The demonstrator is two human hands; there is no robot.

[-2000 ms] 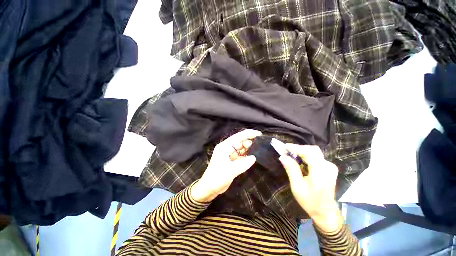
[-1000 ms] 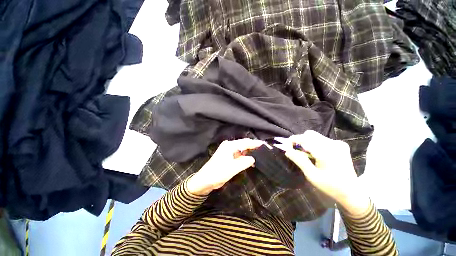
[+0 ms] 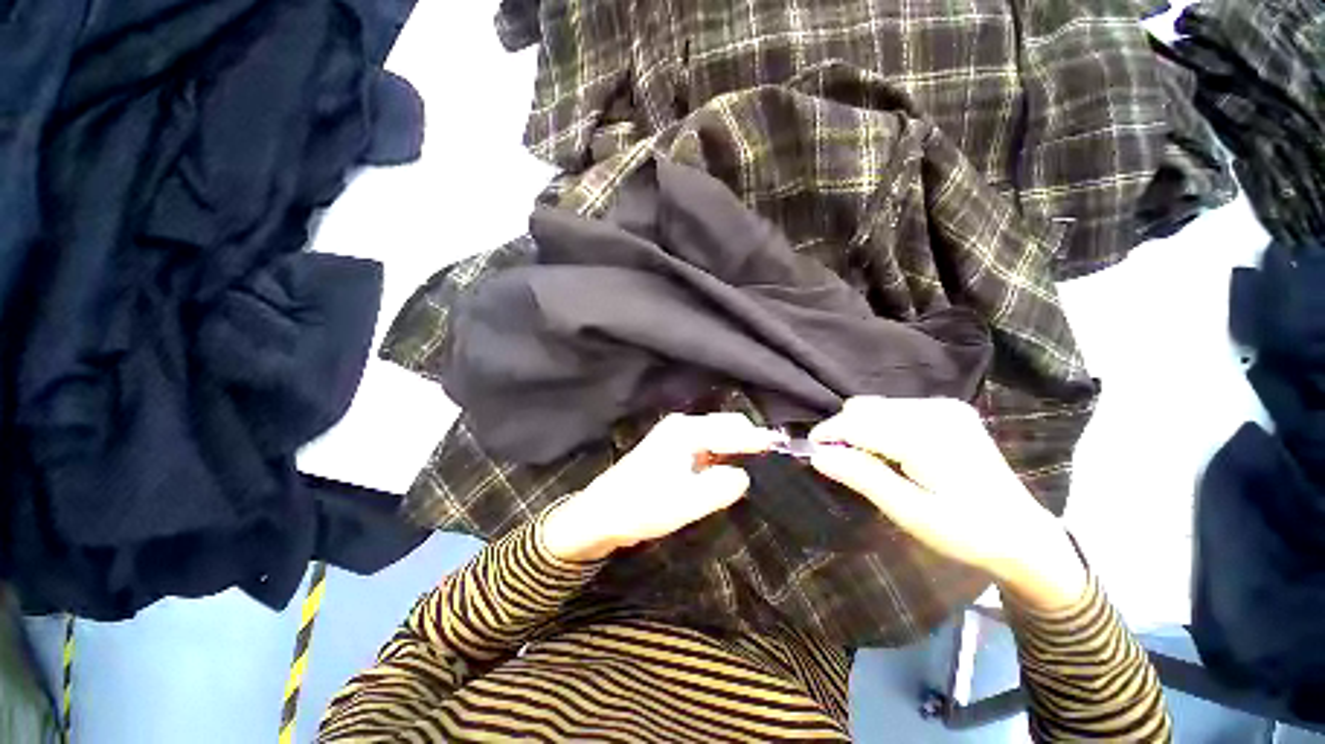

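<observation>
A brown-black plaid garment [image 3: 814, 146] with cream check lines lies over the white tabletop in front of me, and its plain dark grey lining [image 3: 610, 327] is bunched on top. My left hand [image 3: 661, 487] pinches the garment's edge near a darker inner piece [image 3: 814, 502]. My right hand [image 3: 937, 472] is close beside it, its fingertips nearly touching the left ones. A small thin tool [image 3: 799, 446] shows between the right fingertips, mostly hidden; its type cannot be told.
Navy garments lie in a large pile [image 3: 175, 291] at left and another [image 3: 1264, 494] at right. A separate crumpled plaid garment [image 3: 1271, 102] is at upper right. The white table [image 3: 1163, 407] stands over a blue-grey floor [image 3: 189, 669] with yellow-black tape [image 3: 302, 647].
My right hand has turned flatter and moved in close to the left fingertips, covering more of the tool. My left hand still pinches the cloth. The garment has shifted slightly in view.
</observation>
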